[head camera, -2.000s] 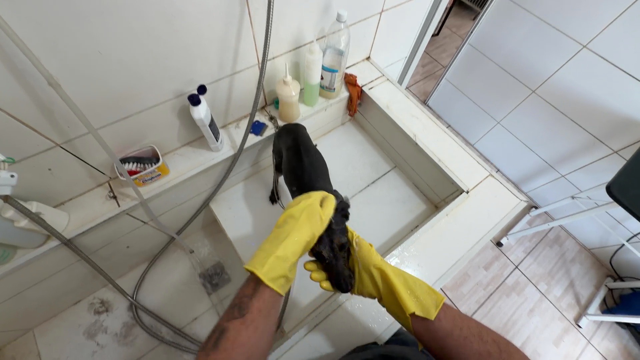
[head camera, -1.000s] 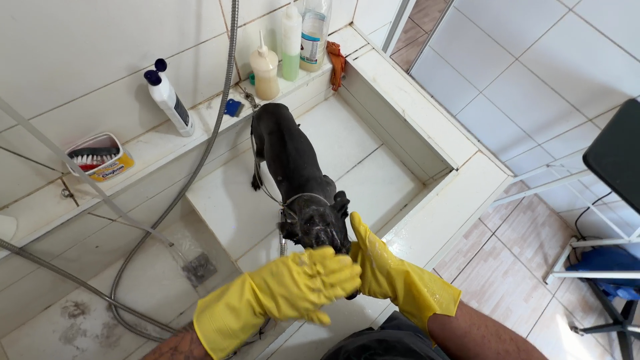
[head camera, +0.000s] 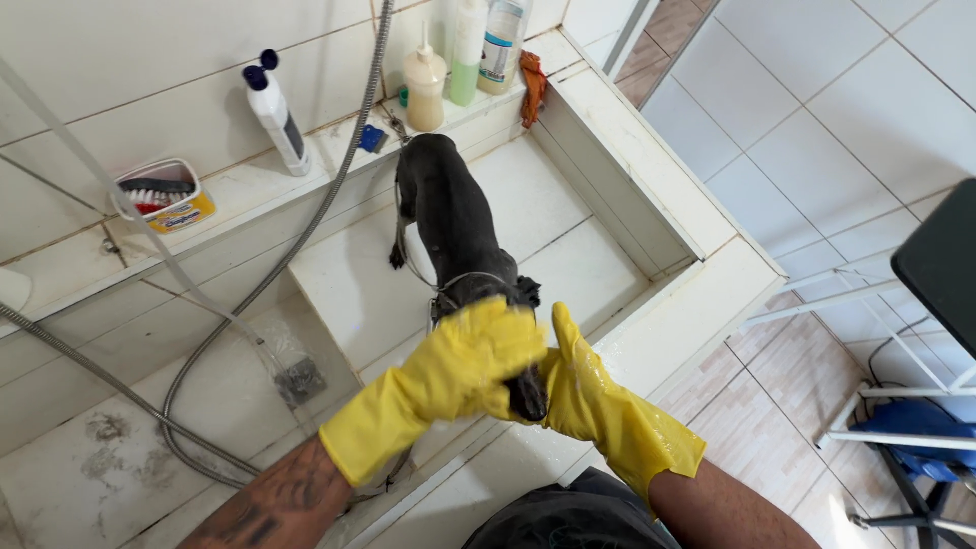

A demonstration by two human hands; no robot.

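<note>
A small black dog (head camera: 457, 217) stands in a white tiled basin (head camera: 717, 267), its head toward me and a thin grey cord around its neck. My left hand (head camera: 473, 354), in a yellow rubber glove, lies blurred across the top of the dog's head, its fingers pointing right. My right hand (head camera: 583, 389), gloved the same way, is at the side of the muzzle, thumb raised; part of it seems to pass under the jaw. The dark snout shows between the two gloves, while the eyes are hidden. Whether either hand grips the dog cannot be told.
Along the ledge stand a white bottle with its dark cap flipped up (head camera: 278, 122), a tub with a brush (head camera: 166, 198), a blue comb (head camera: 371, 138), a squeeze bottle (head camera: 425, 88) and an orange cloth (head camera: 532, 88). A metal shower hose (head camera: 335, 183) hangs at left; a black-topped table (head camera: 942, 267) is right.
My left hand has moved from in front of the dog's face up onto its head. Two seconds ago both gloves were around the head, which was held lower. The view has shifted.
</note>
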